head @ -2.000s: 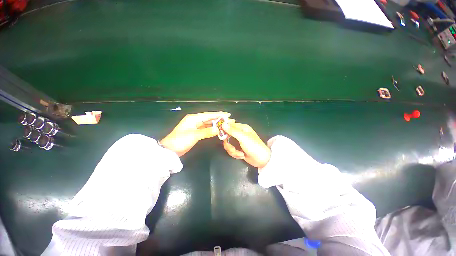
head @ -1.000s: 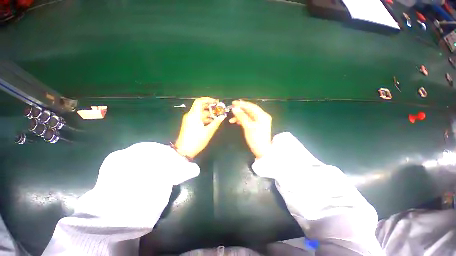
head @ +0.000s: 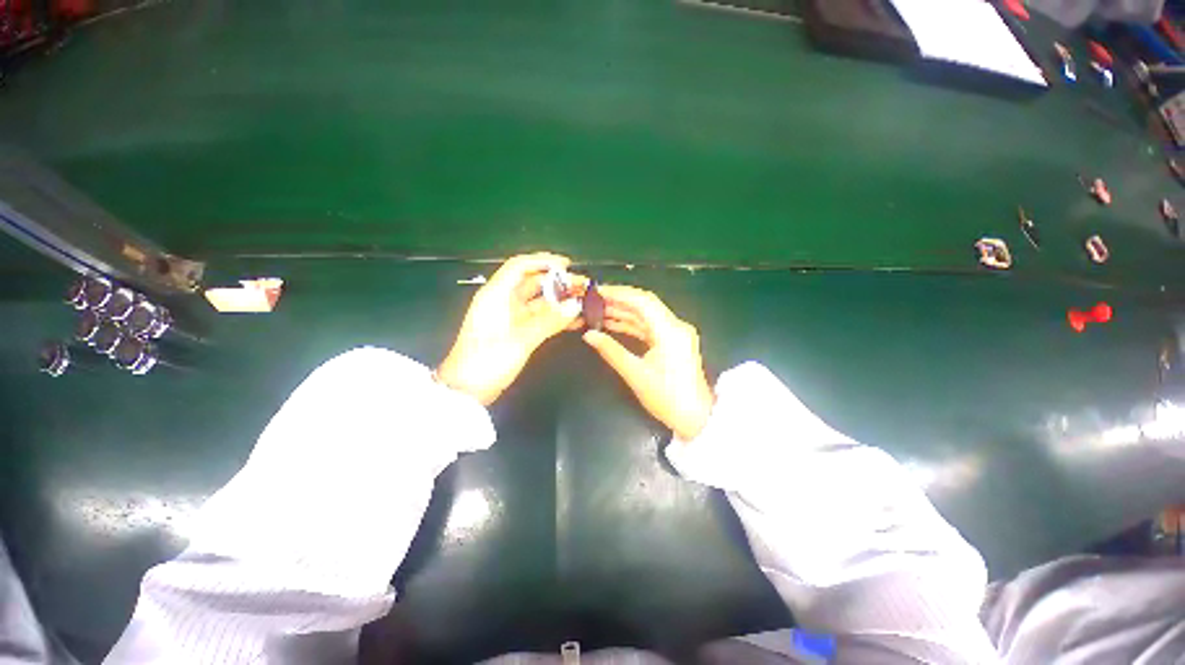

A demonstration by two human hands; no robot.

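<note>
My left hand (head: 500, 331) holds a small silvery case (head: 556, 286) at its fingertips, above the green bench just on my side of the seam. My right hand (head: 656, 353) holds a thin dark, purplish round piece (head: 594, 308) edge-on between thumb and fingers. The two pieces are close together; whether they touch is too blurred to tell. The fingers hide part of both. A tiny silver-white piece (head: 473, 281) lies on the bench left of my left hand.
Round metal rings (head: 114, 322) cluster at left by the metal post (head: 78, 234), with a flat pale piece (head: 244, 296) beside its foot. At right lie squarish frames (head: 993, 252) and a red plug pair (head: 1089, 316). A dark tray with white sheet (head: 868, 24) stands far right.
The case was between both hands two seconds ago. Now the left hand holds it turned more edge-on, and a dark round piece shows in the right hand. The right hand has lowered slightly.
</note>
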